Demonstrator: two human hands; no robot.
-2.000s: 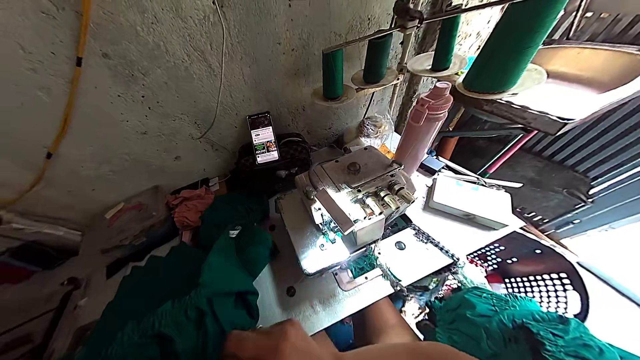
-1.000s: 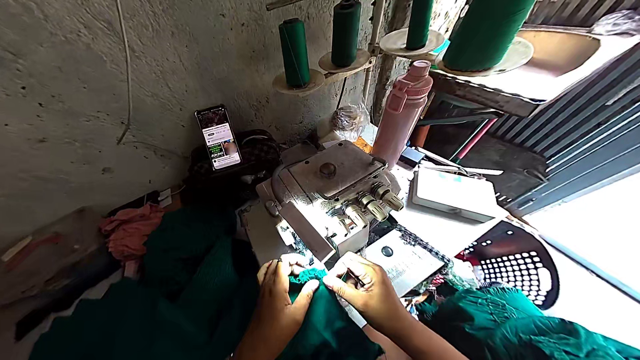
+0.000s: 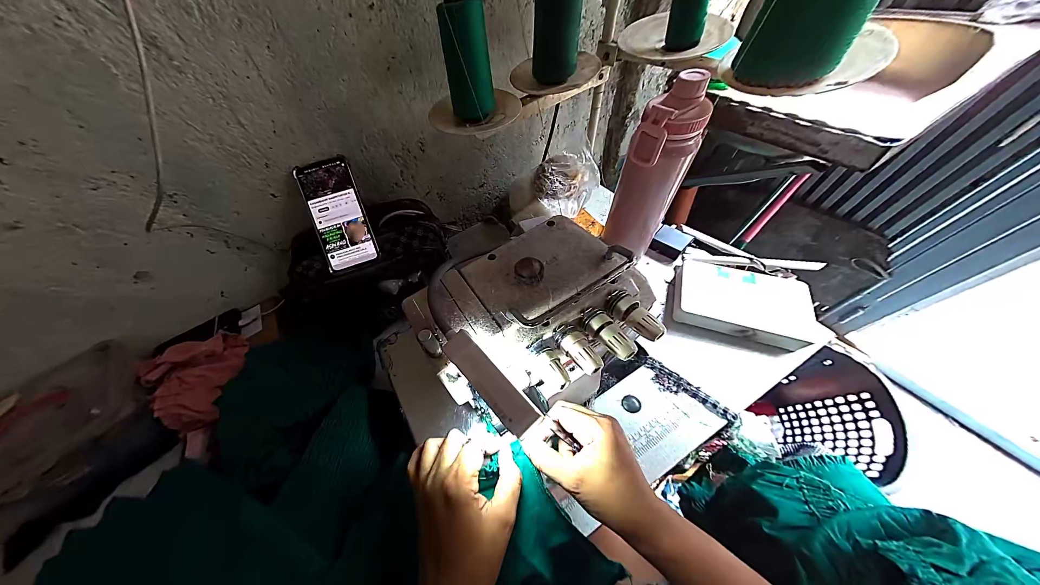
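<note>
A grey overlock sewing machine (image 3: 528, 276) stands before me, its lamp lighting the needle area. Green fabric (image 3: 528, 520) runs from my lap up to its presser foot. My left hand (image 3: 463, 496) pinches the gathered edge of this fabric between thumb and fingers, just in front of the foot. On the right, my right hand (image 3: 589, 459) is closed around a small dark slender tool, perhaps thread snips, its fingertips at the fabric's edge beside the machine's front cover. The tool is mostly hidden by the fingers.
Green thread cones (image 3: 467, 61) sit on the stand above. A pink bottle (image 3: 658, 162), a white box (image 3: 743, 301) and a propped phone (image 3: 337, 215) are behind the machine. More green fabric (image 3: 812, 520) lies at right by a perforated basket (image 3: 845, 422); coral cloth (image 3: 195, 378) lies left.
Two seconds ago one hand was low, near the front edge; both hands then came up to the fabric at the machine. Since one second ago, they have moved closer to the presser foot.
</note>
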